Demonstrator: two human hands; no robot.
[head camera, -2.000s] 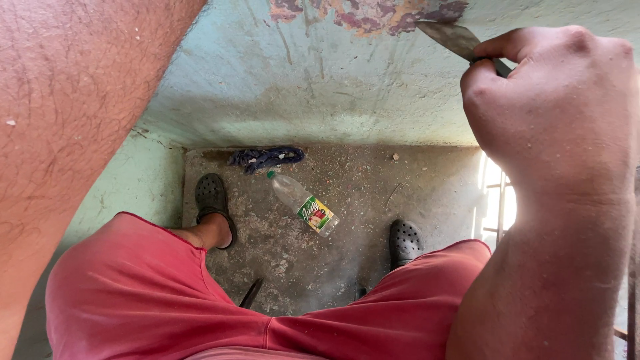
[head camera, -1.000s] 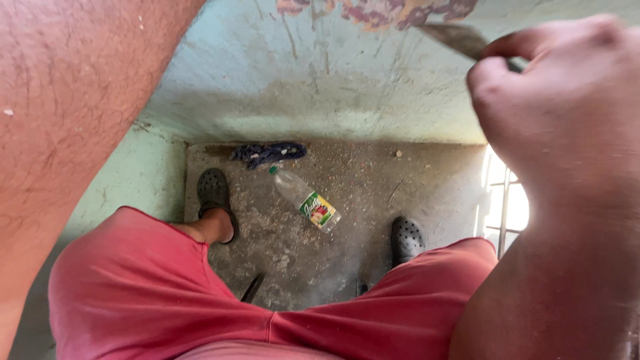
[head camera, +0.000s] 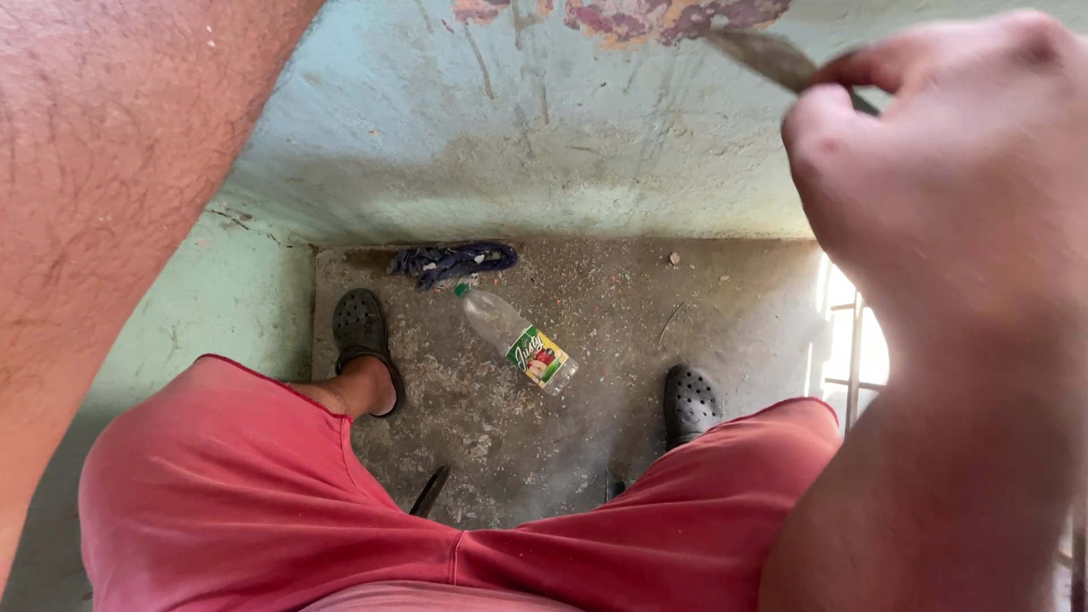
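My right hand (head camera: 943, 144), at the upper right, is closed on a flat metal scraper blade (head camera: 765, 58) pinched between thumb and fingers; its handle is hidden by the hand. The blade's tip lies at the right end of a patch of flaked paint (head camera: 629, 19) on the pale blue-green wall (head camera: 552, 144), where pink and purplish layers show. Of my left side only the forearm (head camera: 127, 161) is seen, raised across the upper left; the left hand is out of the frame.
On the concrete floor (head camera: 612, 323), strewn with paint chips, lie a clear plastic bottle with a green cap (head camera: 510, 336) and a dark blue cloth (head camera: 455, 261). My feet wear dark clogs (head camera: 693, 404). A metal grille (head camera: 854, 357) lets in light at the right.
My right hand, still on the scraper, has shifted only slightly near the flaked patch. The bottle and cloth lie as before.
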